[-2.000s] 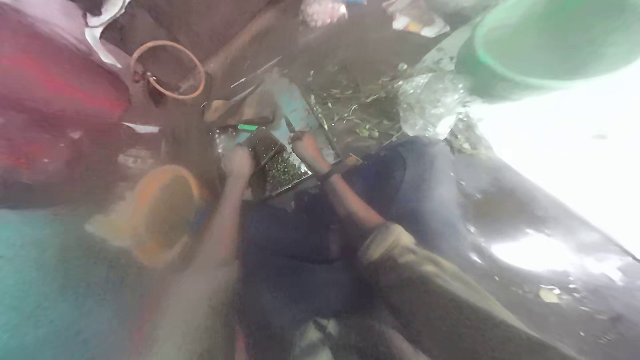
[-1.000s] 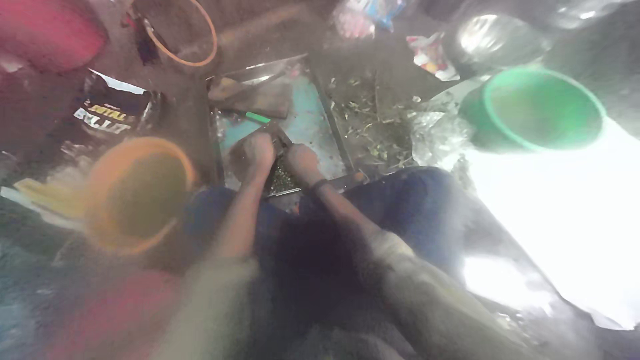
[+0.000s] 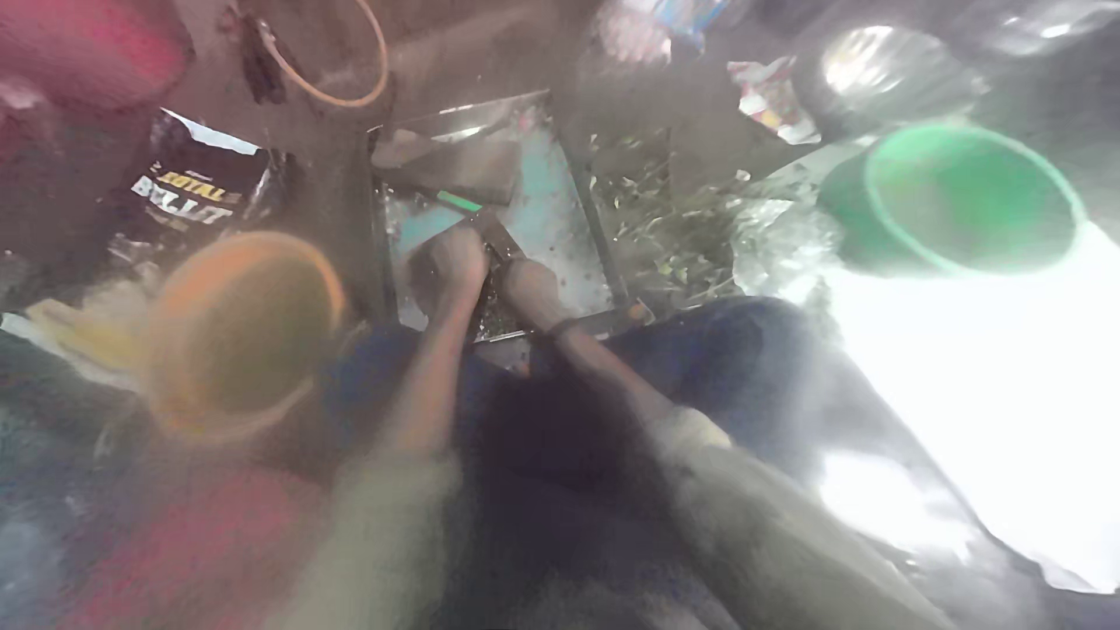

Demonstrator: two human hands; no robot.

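Note:
A shallow framed tray [image 3: 588, 206] with a pale blue bottom lies before my knees. My left hand [image 3: 457, 258] is over its near left part, with the fingers curled down. Close beside it on the right, my right hand [image 3: 532, 293] is also curled; a narrow dark object [image 3: 497, 234] runs between the two hands, and blur hides which fingers grip it. Small dark and green bits lie beneath the hands. Farther up in the tray are a brown flat piece [image 3: 464, 166] and a small bright green strip [image 3: 459, 201].
An orange tub [image 3: 245, 337] stands at left, a black printed bag [image 3: 206, 179] behind it. Plant scraps [image 3: 656, 210] and clear plastic [image 3: 779, 241] lie right of the tray. A green tub [image 3: 976, 199] and a bright white surface [image 3: 989, 376] are farther right. A hoop-like rim [image 3: 346, 101] is at upper left.
Two seconds ago my hands were farther apart, with a pointed dark object upright at my right hand; now they are close together, low in the tray. The view has shifted.

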